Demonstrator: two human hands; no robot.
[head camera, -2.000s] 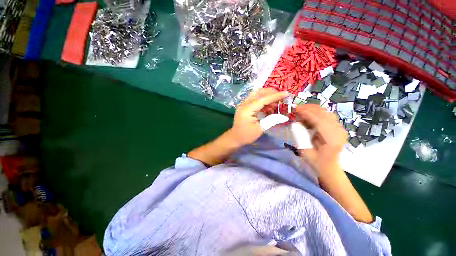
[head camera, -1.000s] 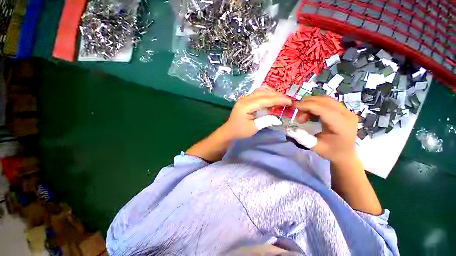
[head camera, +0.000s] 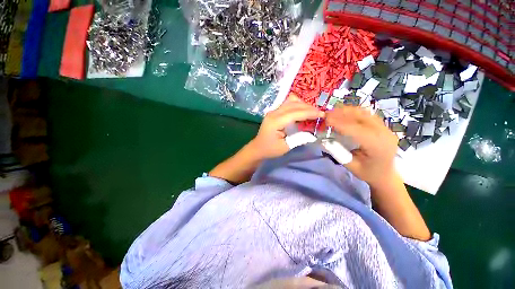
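Note:
My left hand (head camera: 278, 128) and my right hand (head camera: 364, 135) meet fingertip to fingertip at the near edge of the white sheet, with white covers on the thumbs. A small assembled piece (head camera: 323, 131) with thin silvery parts is pinched between them; its exact form is blurred and partly hidden by the fingers. Just beyond lie a heap of red plastic strips (head camera: 330, 59) and, to its right, a loose pile of square plates (head camera: 420, 93), dark grey and white.
A red tray (head camera: 395, 31) with grey rectangles lies beyond the piles. Metal fittings (head camera: 248, 36) lie on a clear plastic bag (head camera: 212, 84). A second metal heap (head camera: 116, 45), a red bar (head camera: 76, 42) and a blue strip (head camera: 35, 39) are farther left. Crumpled clear plastic (head camera: 485, 148) lies right.
The view has shifted slightly. The fingertips stay together around the small piece; my right fingers have changed angle slightly and cover more of it.

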